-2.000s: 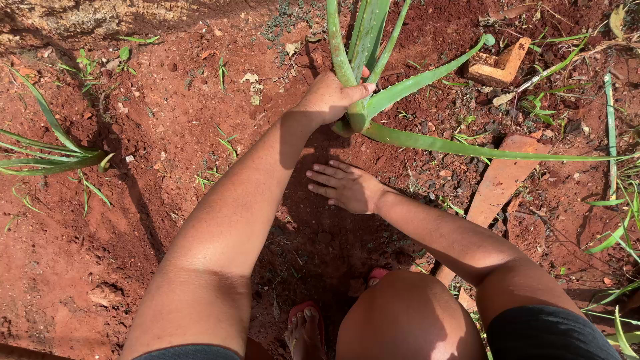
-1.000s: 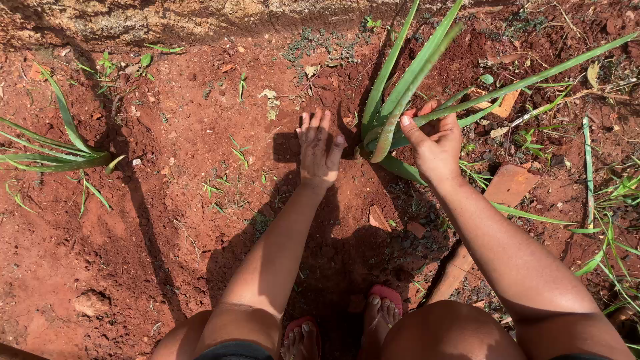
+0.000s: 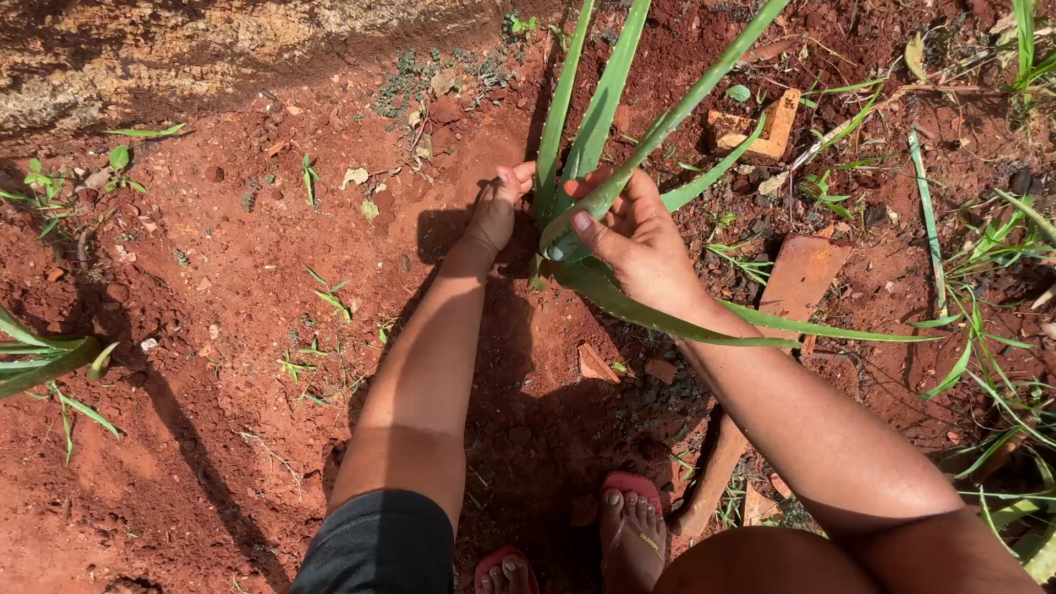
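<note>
An aloe plant [image 3: 606,124] with long toothed leaves stands in the red soil [image 3: 272,239] at upper centre. My right hand [image 3: 639,235] holds one of its thick leaves near the base, thumb on the near side and fingers behind it. Just left of the plant's base is my left hand [image 3: 499,210], turned on its side with its fingertips at the outer leaf; whether they grip anything cannot be told. Two lower leaves reach right, passing over my right forearm or close to it. The plant's foot is partly in shadow.
A second aloe [image 3: 49,359] grows at the left edge. A rough stone edge [image 3: 206,49] runs along the top left. To the right lie a broken brick piece [image 3: 771,128], a flat clay shard [image 3: 800,276] and grass. My sandalled feet [image 3: 635,528] are below.
My left hand, flat on the soil left of the plant one second ago, has turned and moved up against its leaves. My right hand, on the soil two seconds ago, is now at the leaf base.
</note>
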